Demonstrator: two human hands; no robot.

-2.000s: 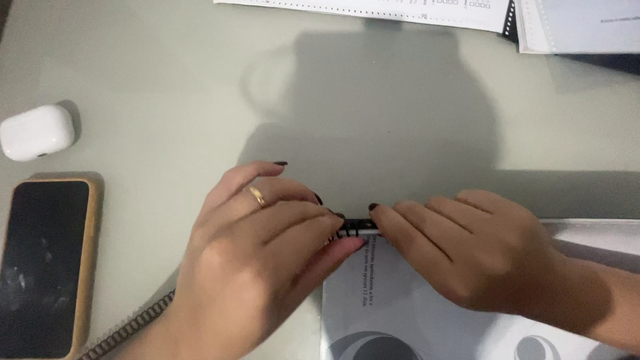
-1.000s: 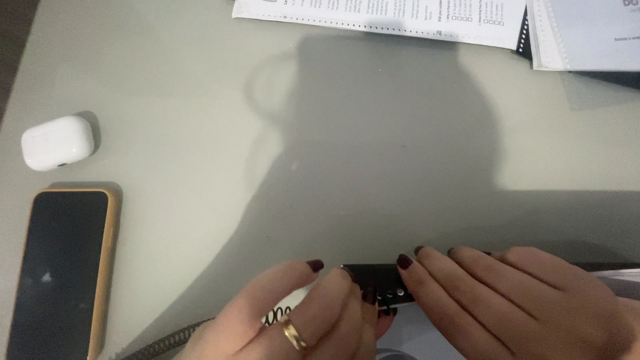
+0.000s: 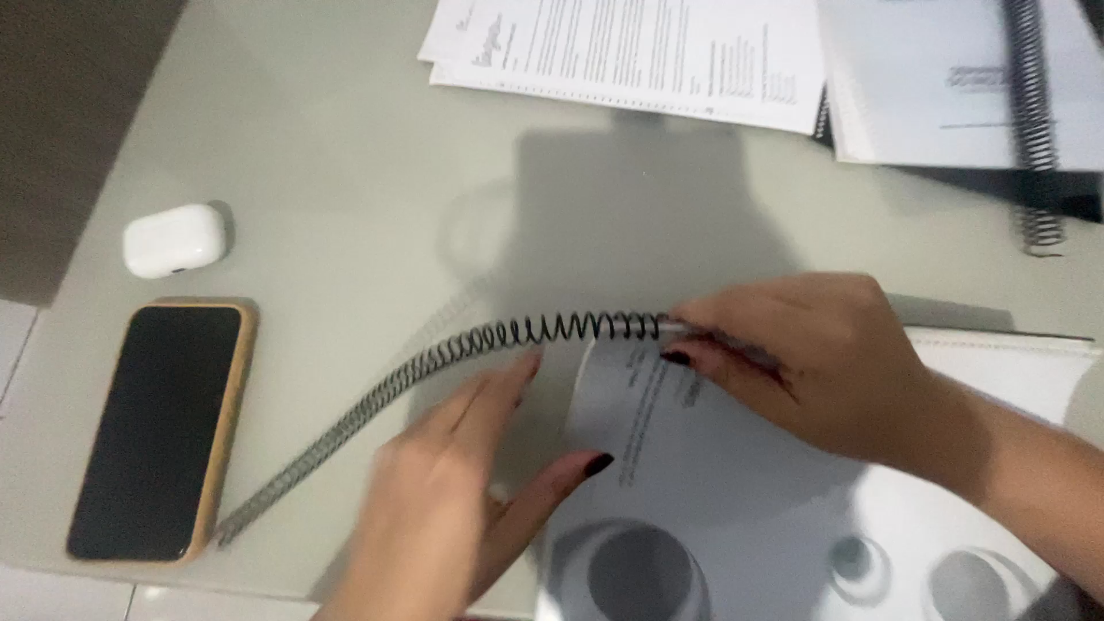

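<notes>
A black spiral binding coil (image 3: 414,366) curves from beside the phone up to the top corner of a stack of printed sheets (image 3: 742,509) with a white cover bearing round shapes. My right hand (image 3: 802,362) pinches the sheets' edge where the coil enters, thumb on the front page. Below the coil, my left hand (image 3: 457,474) is blurred, its thumb and fingers apart with nothing between them; its fingertips are close to the coil. Most of the bound edge is hidden behind my right hand.
A phone in a yellowish case (image 3: 155,431) and a white earbud case (image 3: 175,241) lie at the left. Punched printed sheets (image 3: 630,60) are at the top, beside a clear-covered document (image 3: 923,112) with another black coil (image 3: 1032,129) across it. The table's left edge shows.
My left hand has let go of the bound edge and moved away from my right hand, its fingers now spread. More of the coil shows. The view has shifted.
</notes>
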